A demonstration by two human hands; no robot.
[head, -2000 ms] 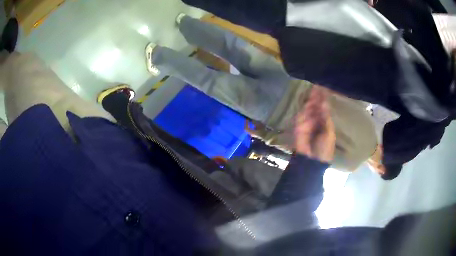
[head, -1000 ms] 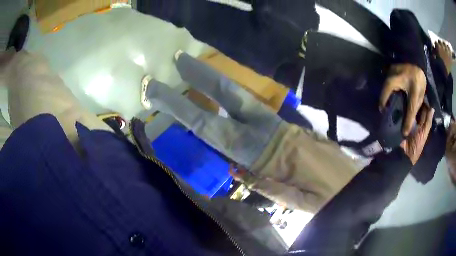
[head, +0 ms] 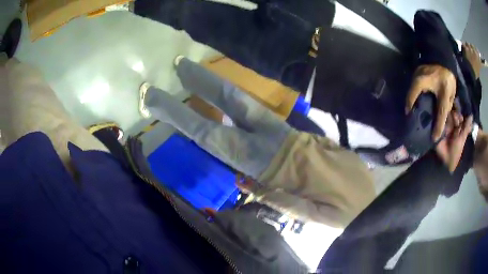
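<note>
A black looped head strap with a rounded mount is at the right. A hand in a black sleeve, coming from the top, grips the mount with fingers spread over it. Another hand, at the end of a dark sleeve from the bottom edge, is at the strap's right side, fingers bent. It seems to be my right hand, but whose it is stays unsure. Whether it grips the strap is unclear. My left hand cannot be made out.
The view lies sideways. A person in black stands close. Behind, a person in a beige top and grey trousers is near a blue bin. Cardboard cartons stand on the glossy floor. My navy shirt fills the lower left.
The hand from the bottom sleeve has moved right to the strap. The person in black and the strap have come fully into view. Since one second ago, that hand's fingers have shifted slightly.
</note>
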